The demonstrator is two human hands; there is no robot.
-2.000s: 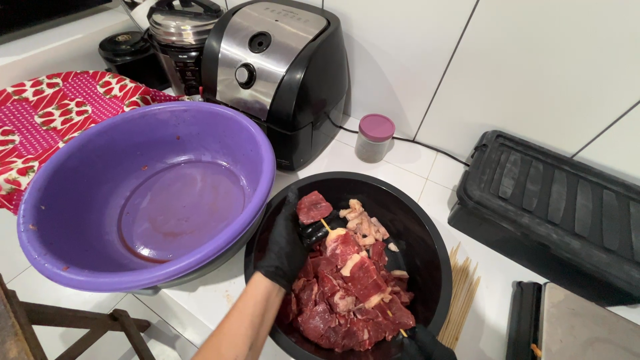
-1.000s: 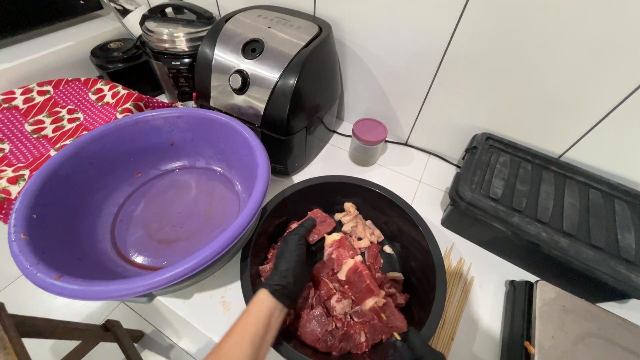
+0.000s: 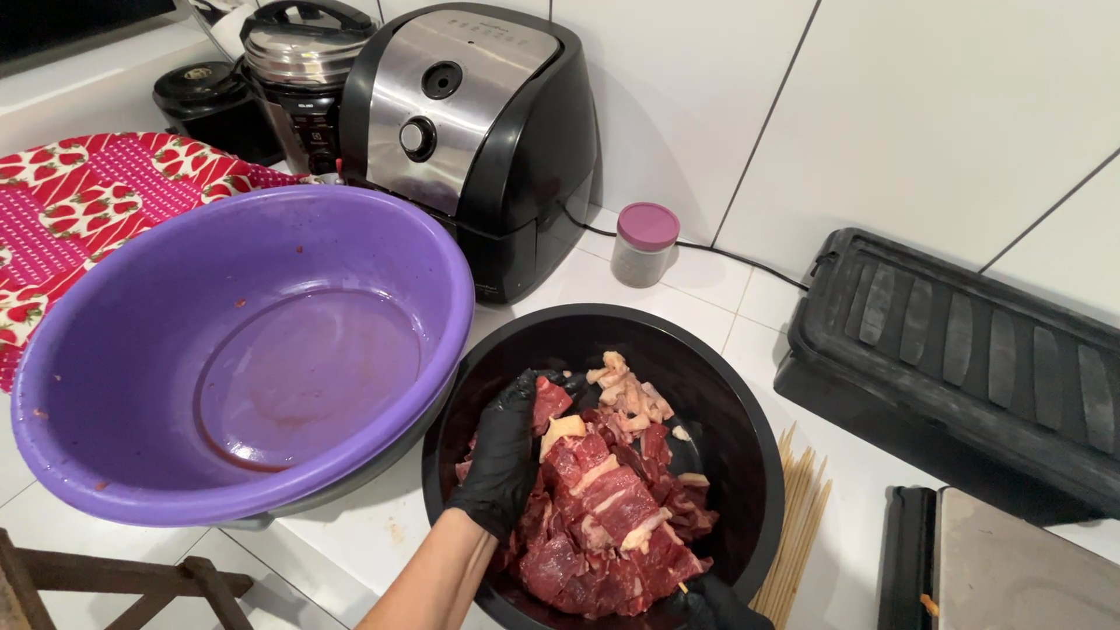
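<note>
A black round bowl point(image 3: 761, 490) holds pieces of raw red meat point(image 3: 560, 569) and, at its back, a small pile of pale fat strips point(image 3: 632, 394). My left hand point(image 3: 500, 455), in a black glove, is over the bowl's left part with its fingers around a piece of meat at the upper end of a loaded skewer point(image 3: 612, 494). At the lower right, my right hand point(image 3: 713, 604), also gloved in black, is at the skewer's lower end, where a bit of wooden tip shows. The frame's edge cuts off part of this hand.
Left of the bowl stands a large purple basin point(image 3: 459, 289) with reddish wet residue. Behind are an air fryer point(image 3: 472, 131), an electric pressure cooker point(image 3: 306, 79) and a lidded jar point(image 3: 646, 245). Wooden skewers point(image 3: 796, 525) lie at the right, near a black lidded box point(image 3: 962, 350).
The meat piece in my left hand, held above the bowl's left part two seconds ago, is now lower, close to the top end of the loaded skewer. My right hand remains at the lower end.
</note>
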